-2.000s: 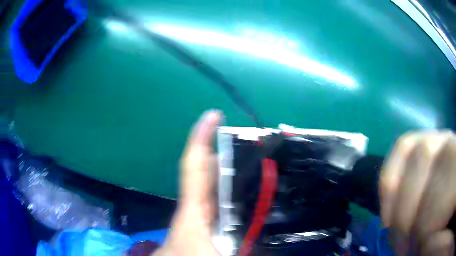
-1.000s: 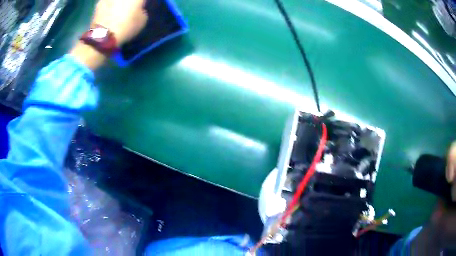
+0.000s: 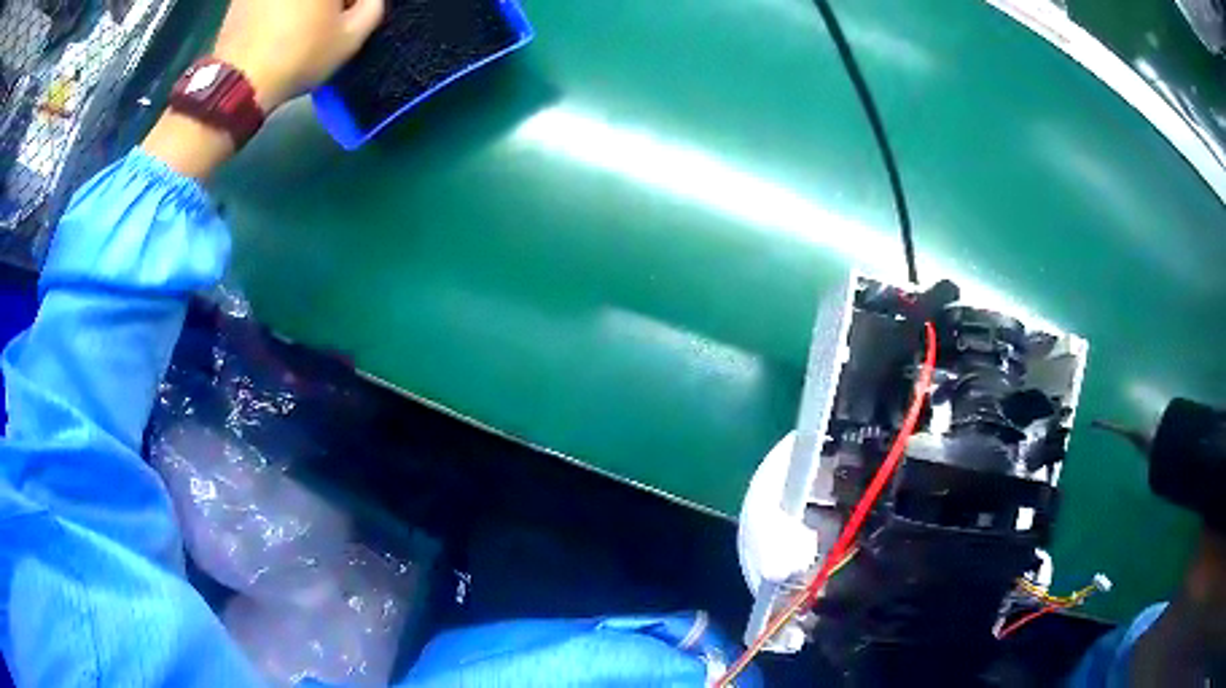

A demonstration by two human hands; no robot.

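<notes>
The device under assembly (image 3: 968,497), an open white-edged housing with a black inner unit, lies at the right of the green bench. A red lead (image 3: 894,464) runs across it, and its white round base (image 3: 773,524) shows at its left side. My left hand (image 3: 303,47) is at the blue screw bin (image 3: 428,88), top left, cut off by the top edge; its fingertips are hard to see. The black electric screwdriver (image 3: 1190,457) is at the right edge, its thin bit pointing at the device without touching. My right hand (image 3: 1203,625) is dark and mostly cut off below the screwdriver.
A black cable (image 3: 881,135) runs from the unit up across the bench. A multicolour wire harness (image 3: 1055,601) hangs at the unit's lower right. Clear plastic bags (image 3: 269,524) lie below the bench edge at left. Wire mesh (image 3: 47,94) stands top left. A pale strip (image 3: 1123,81) edges the bench.
My left hand has left the device and gone to the screw bin. The screwdriver has drawn back to the right from the unit. The view has shifted, so the device sits farther right.
</notes>
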